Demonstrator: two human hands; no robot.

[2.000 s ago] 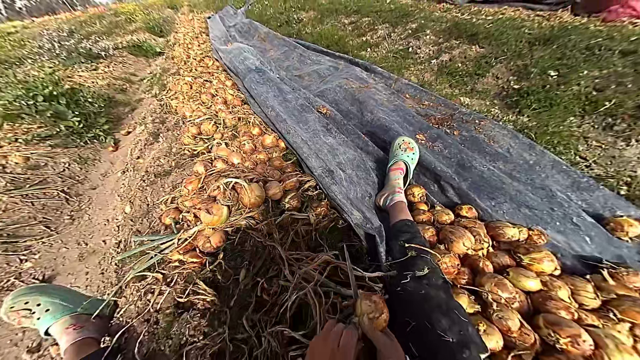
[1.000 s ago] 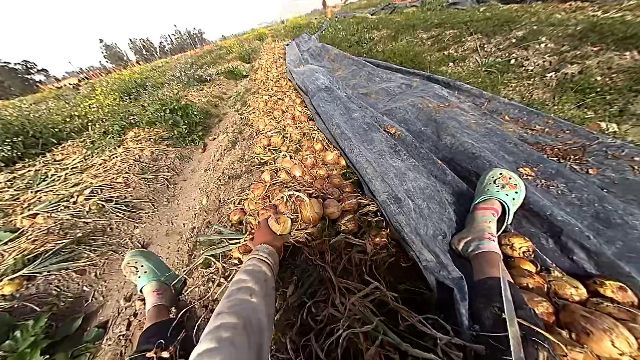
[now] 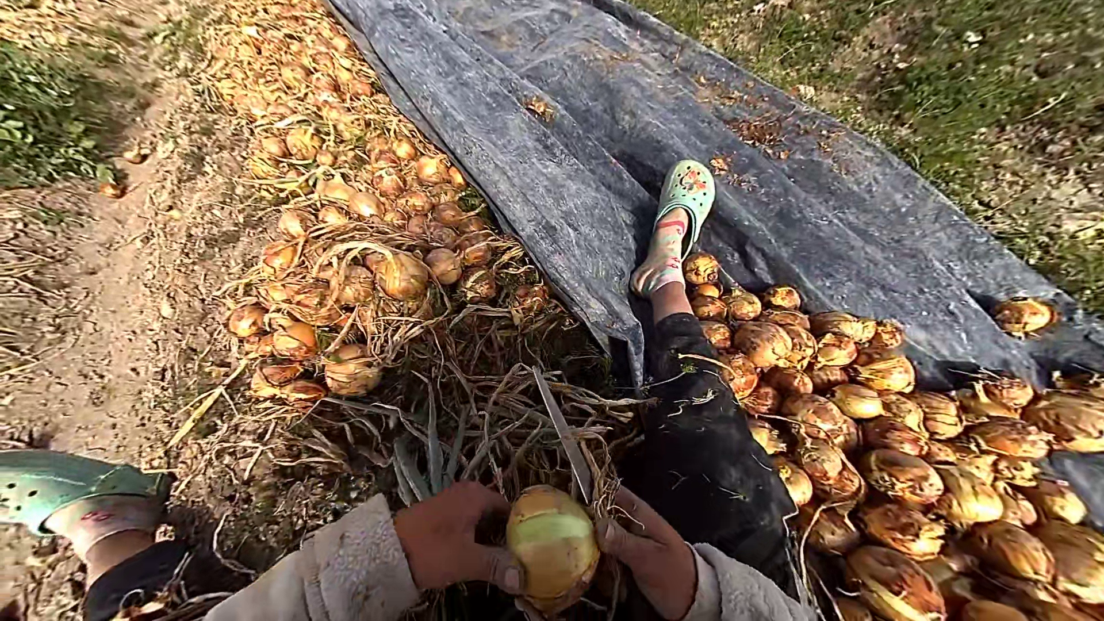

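Observation:
At the bottom centre, my left hand (image 3: 461, 536) grips an onion (image 3: 553, 545) with pale yellow-green skin, its thumb on the near side. My right hand (image 3: 645, 552) is at the onion's right side, closed around a knife whose handle is hidden in the palm. The knife's narrow blade (image 3: 565, 435) points up and away, passing just behind the onion's upper right. Green and dry leaves (image 3: 431, 448) stick out beyond my left hand. Dry onion tops (image 3: 509, 405) lie tangled below and beyond both hands.
Untrimmed onions (image 3: 401, 276) form a long row ahead, left of a grey fabric sheet (image 3: 552, 164). Many onions (image 3: 897, 474) are piled on the sheet at right. My legs are spread, with green clogs (image 3: 687, 191) on the feet. Bare soil (image 3: 112, 285) lies left.
One second ago my left hand reached out to the onion row; now it is back near my body with an onion, beside my right hand and the knife. The view has tilted down.

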